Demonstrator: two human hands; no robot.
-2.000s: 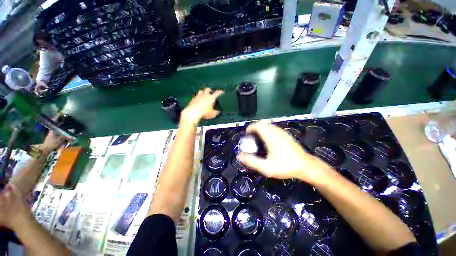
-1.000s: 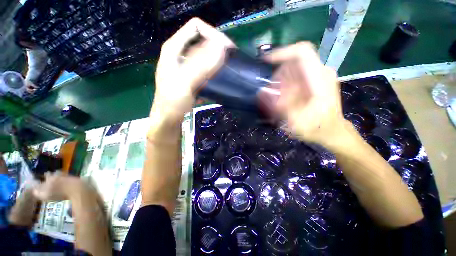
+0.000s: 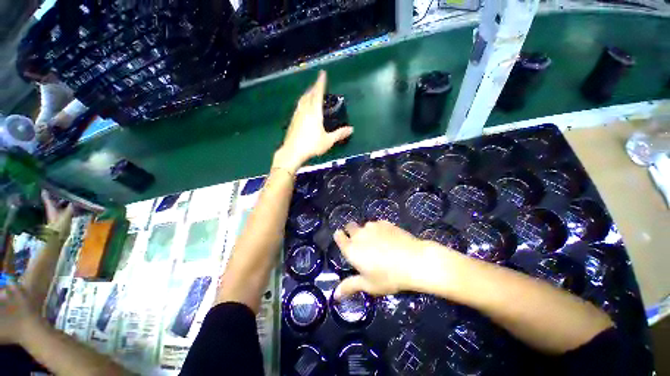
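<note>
My left hand [image 3: 305, 136] is over the green belt, thumb and fingers spread beside a black cylindrical unit [image 3: 336, 111]; it holds nothing that I can see. My right hand [image 3: 386, 257] is low over the left part of the black blister tray [image 3: 470, 290]. Its fingers and thumb are apart around a round pocket, partly hidden under the hand; no lifted piece shows. Glossy black discs, one of them an end cap [image 3: 305, 307], lie in the tray's left columns.
More black cylinders stand along the belt, one near the post [image 3: 431, 99]. Another unit [image 3: 132, 175] lies at left. A pale metal post [image 3: 488, 62] rises beyond the tray. Printed sheets [image 3: 173, 253], an orange block [image 3: 95, 247] and a neighbour's arms are at left.
The dark cylinder blurred between both hands a second ago is no longer in them. My left hand has moved to the belt unit; my right hand has come down over the tray.
</note>
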